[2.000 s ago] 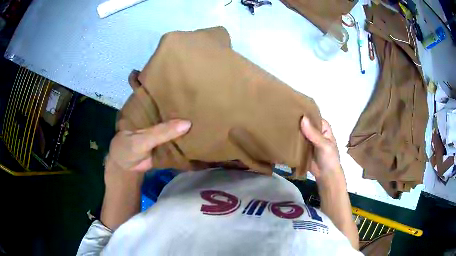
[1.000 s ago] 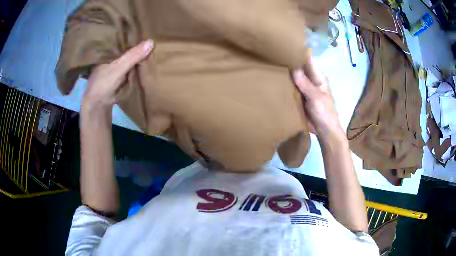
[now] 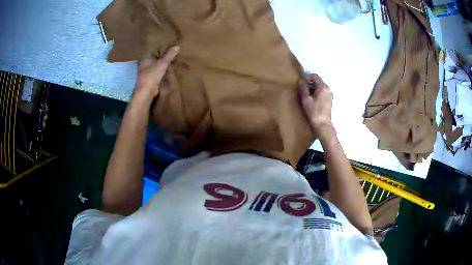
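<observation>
A brown garment panel (image 3: 238, 67) lies over the table's front edge, its far part on the table and its near part hanging against my shirt. My left hand (image 3: 155, 72) grips its left side, thumb on top and fingers partly hidden by the cloth. My right hand (image 3: 314, 101) pinches its right edge. A pile of brown pieces (image 3: 406, 98) with darker spots lies on the right of the table.
The white-blue table (image 3: 52, 46) fills the far side. A clear glass jar (image 3: 342, 8) and a pen (image 3: 375, 20) stand at the top right. Paper and cloth scraps (image 3: 458, 108) lie far right. Yellow trolleys (image 3: 393, 187) are below the table edge; a blue stool (image 3: 150, 189) is at the lower left.
The panel was lifted and swung in the air; now it is spread away from me onto the table. Both hands still hold it, and the left hand has moved right.
</observation>
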